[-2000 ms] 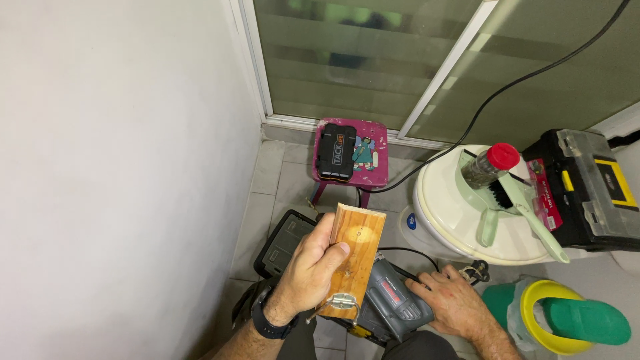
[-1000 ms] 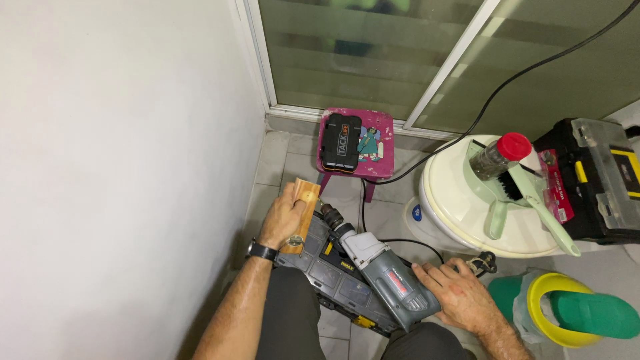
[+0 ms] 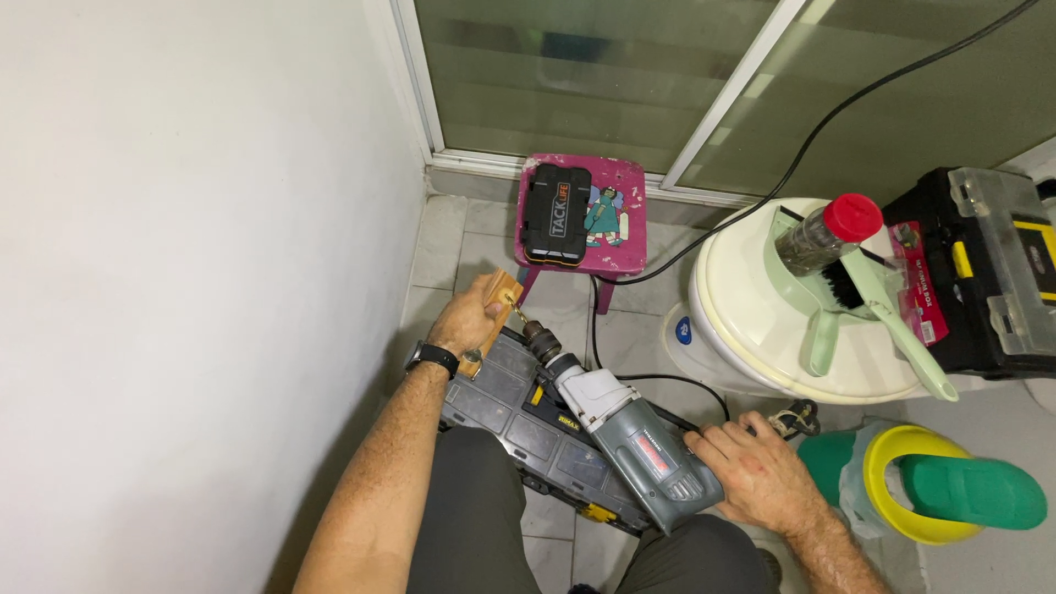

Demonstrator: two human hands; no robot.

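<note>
My left hand (image 3: 466, 318), with a black watch on its wrist, grips a small varnished wood board (image 3: 488, 334) that has a metal fitting at its near end. A corded electric drill (image 3: 631, 437) lies across the lid of a black organizer case (image 3: 528, 429) in front of my knees. Its chuck (image 3: 540, 340) holds a gold-coloured drill bit (image 3: 519, 310), whose tip is at a light round spot on the board; how deep it sits cannot be told. My right hand (image 3: 755, 470) is closed around the rear handle of the drill, which its fingers partly hide.
A pink stool (image 3: 623, 227) carries a black Tacklife case (image 3: 558, 214). On a round white lid (image 3: 734, 305) at right lie a red-capped jar (image 3: 829, 235), a dustpan and a brush. Beyond are a black toolbox (image 3: 949, 264) and a green-yellow bin (image 3: 879, 478). A black cord (image 3: 813, 132) runs across. A wall stands left.
The board in my left hand has moved down and left, away from over the drill, and is now turned with its light spot at the bit. My right hand stays at the drill's rear.
</note>
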